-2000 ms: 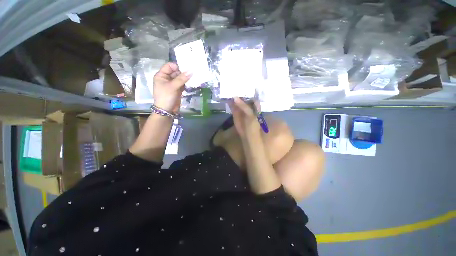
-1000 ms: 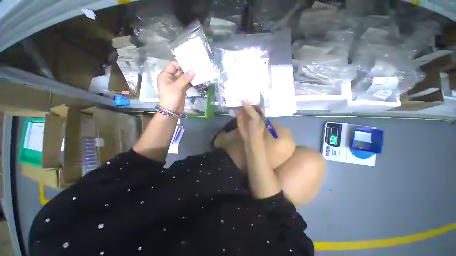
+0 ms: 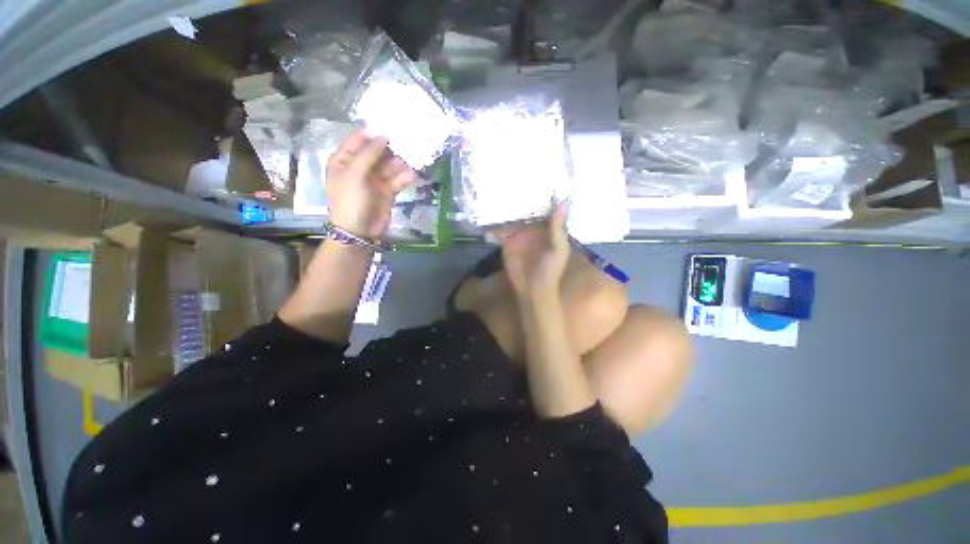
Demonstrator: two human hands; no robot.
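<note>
My left hand point(image 3: 365, 186) holds a clear zip-lock bag point(image 3: 402, 115) with a white label by its lower left edge. The bag is tilted. My right hand point(image 3: 535, 255) holds a larger clear bag point(image 3: 513, 165) with a bright white slip by its lower edge. The writing is washed out by glare. A blue pen point(image 3: 604, 261) sticks out beside my right hand. The clipboard with white sheets point(image 3: 596, 165) lies behind the larger bag, which covers part of it.
The counting scale point(image 3: 705, 301) with a blue weighing tray point(image 3: 782, 291) stands on the floor at right. White bins point(image 3: 686, 202) of bags line the shelf. A green bin point(image 3: 445, 218) is behind my hands. Open cardboard boxes point(image 3: 149, 308) and a green container point(image 3: 68, 303) are at left.
The bag in my left hand has tilted further left, and those fingers have spread somewhat. My right hand's thumb has moved right along the larger bag's lower edge, and the pen has swung rightward.
</note>
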